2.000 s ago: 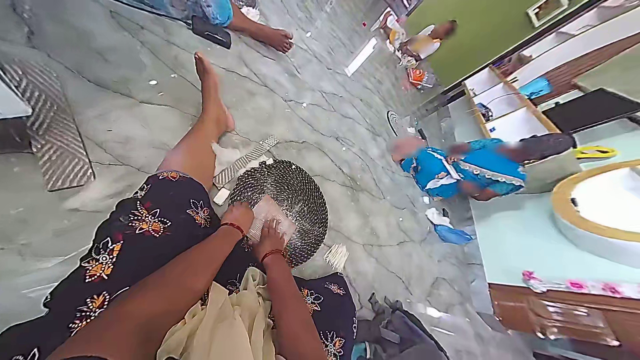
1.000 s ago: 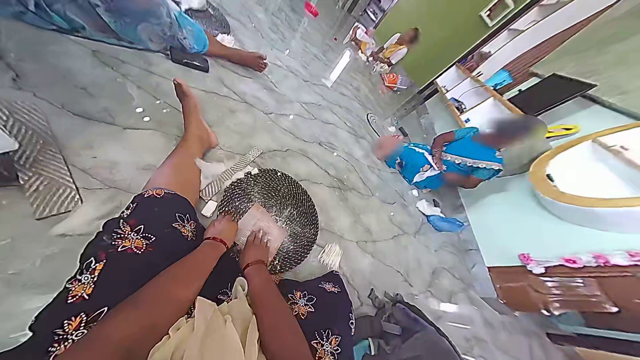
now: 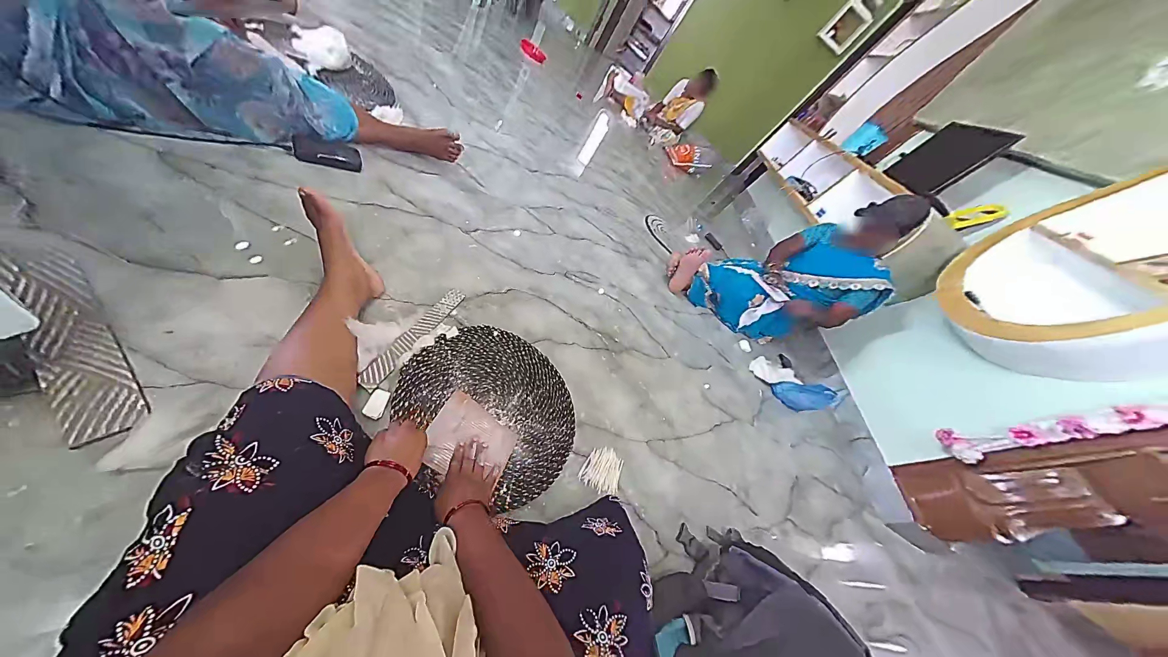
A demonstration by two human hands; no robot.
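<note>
A round, dark, ridged board [image 3: 534, 392] lies on the floor against my lap. On it rests a square, translucent pinkish sheet [image 3: 474, 427]. My left hand [image 3: 399, 447] is at the sheet's left edge, its fingers curled and partly hidden; whether it grips the edge I cannot tell. My right hand [image 3: 467, 479] lies on the sheet's lower part with the fingers spread. Beyond the board are a patterned strip [image 3: 415, 339] and a small white block [image 3: 375, 403]. A bundle of thin pale sticks [image 3: 601, 470] lies to the right of the board.
A dark bag [image 3: 757, 602] lies by my right knee. One person in blue [image 3: 821, 274] sits at the right, another person [image 3: 680, 108] farther back. A person's leg [image 3: 401, 137] and a black case [image 3: 327, 153] are at upper left. A patterned mat [image 3: 82, 365] lies at left.
Both hands stay at the sheet on the round board. The right hand now lies with its fingers spread on the sheet's lower part. The view has shifted somewhat.
</note>
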